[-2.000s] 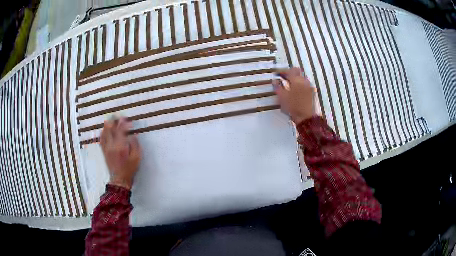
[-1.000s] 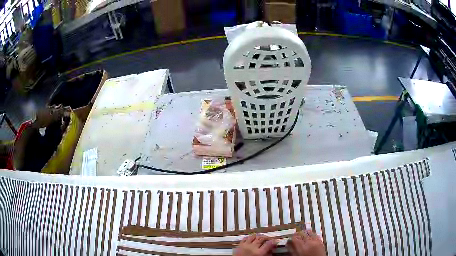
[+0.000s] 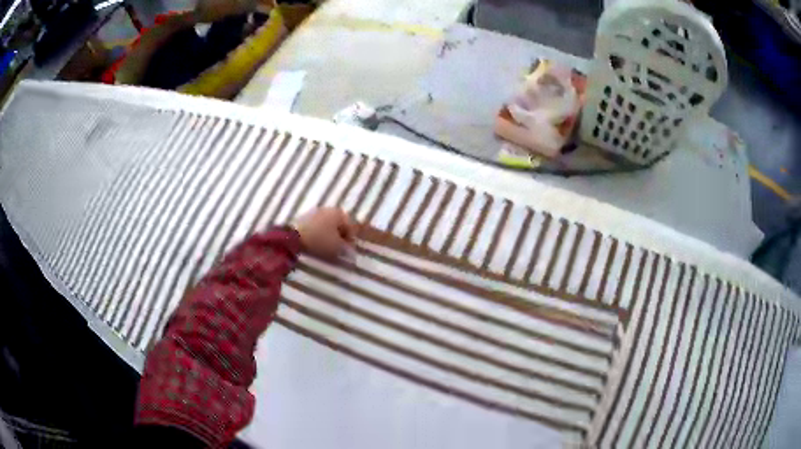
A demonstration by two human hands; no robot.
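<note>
White sheets with narrow brown strips (image 3: 439, 346) lie overlapped on the long table, their strips slanting down to the right. A thicker brown band (image 3: 492, 277) runs along their far edge. The nearest sheet has a blank white front (image 3: 351, 399). My left hand (image 3: 325, 233) is at the left end of the band, fingers bent together near the sheet corner; whether they grip a strip or sheet is hidden. My right hand is not in view. Under and around this stack lies a long striped row (image 3: 198, 188), its strips running crosswise.
Beyond the off-white table cover (image 3: 255, 112) stands a pale side table (image 3: 395, 70) with a white perforated plastic basket (image 3: 654, 83), a pink-and-white packet (image 3: 540, 110) and a black cable (image 3: 457, 158). A yellow-edged carton (image 3: 250, 57) is at the upper left.
The view has turned and tilted down to the left. My left hand has moved from beside my right hand to the band's left end. My right hand has left the picture.
</note>
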